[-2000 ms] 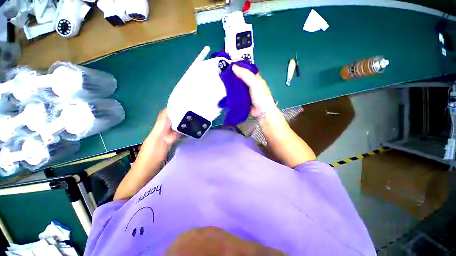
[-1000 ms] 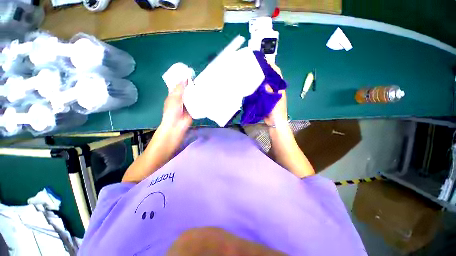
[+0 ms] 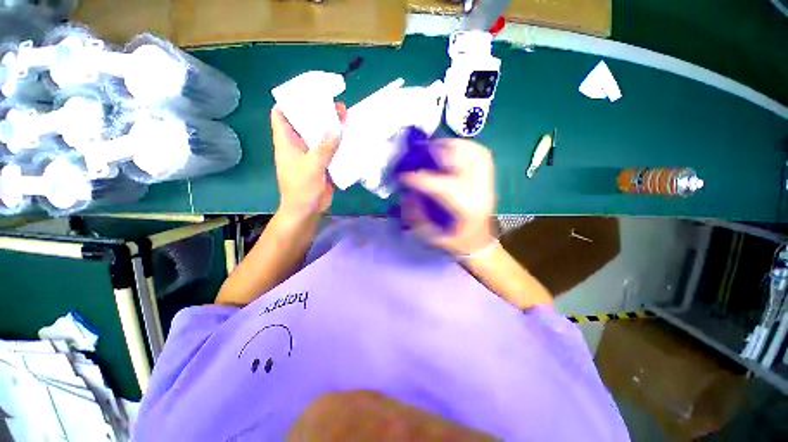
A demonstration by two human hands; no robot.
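I hold a white security camera [image 3: 380,129] over the front part of the green mat. My left hand [image 3: 302,168] grips it by its white base [image 3: 308,102] at the left end. A thin dark cable end [image 3: 355,64] sticks up behind it. My right hand [image 3: 458,194], blurred, is closed on a crumpled purple cloth [image 3: 419,177] at the camera's right end. The cloth overlaps the camera's surface; the hand and cloth hide part of that end. A second white camera [image 3: 473,86] with a dark lens panel and round ball head lies just behind my right hand.
Bagged cameras [image 3: 155,147] lie in rows at the left. Cardboard [image 3: 285,22] is at the back. A paper scrap [image 3: 600,82], a small knife or marker [image 3: 540,155] and an orange-brown bottle [image 3: 657,180] lie at the right. A cart [image 3: 69,285] with white packs [image 3: 52,388] stands lower left.
The held camera has turned; its lens panel, seen facing up earlier, no longer shows. The white base in my left hand is now raised. My right hand has moved with the cloth along the camera.
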